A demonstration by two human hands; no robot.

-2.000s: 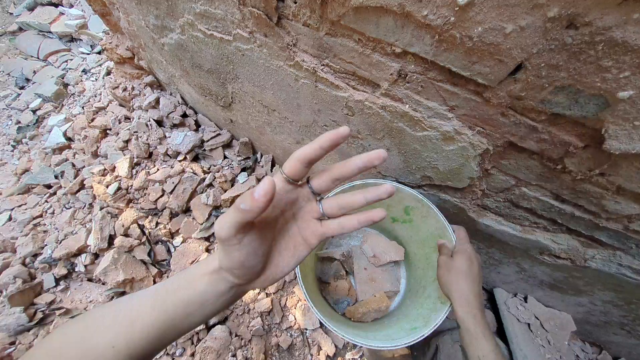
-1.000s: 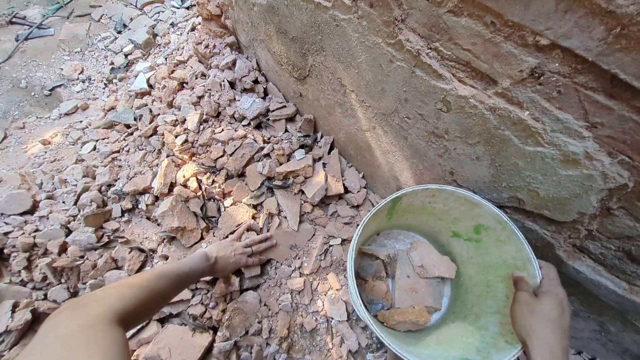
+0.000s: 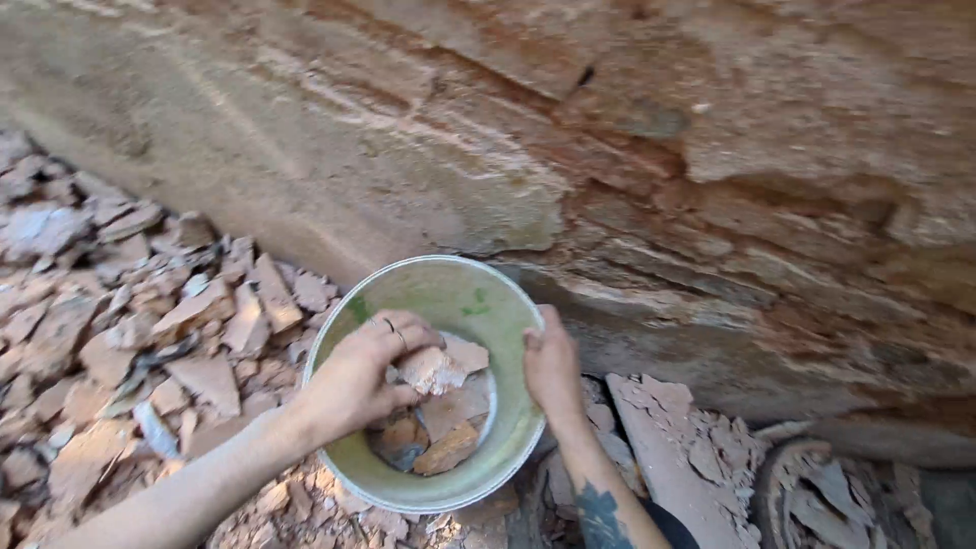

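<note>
My left hand (image 3: 374,362), with rings on its fingers, reaches inside a round bucket (image 3: 427,499) and grips a pale reddish stone piece (image 3: 433,370). The bucket has a greenish inner wall and a light rim. Flat reddish stones (image 3: 447,448) lie on its bottom, below and beside the held piece. On the bucket's right side, my right hand (image 3: 550,351) holds the rim, with the fingertips partly hidden behind the wall.
Broken stone rubble (image 3: 152,343) covers the ground at left. A rough rock face (image 3: 457,152) rises behind the bucket. At lower right are a leaning stone slab (image 3: 656,450) and a round rim (image 3: 770,488) with flat fragments inside it.
My left hand was spread on the rubble one second ago; now it is inside the bucket with a stone piece in its grip. My right hand has kept hold of the bucket. The view has shifted.
</note>
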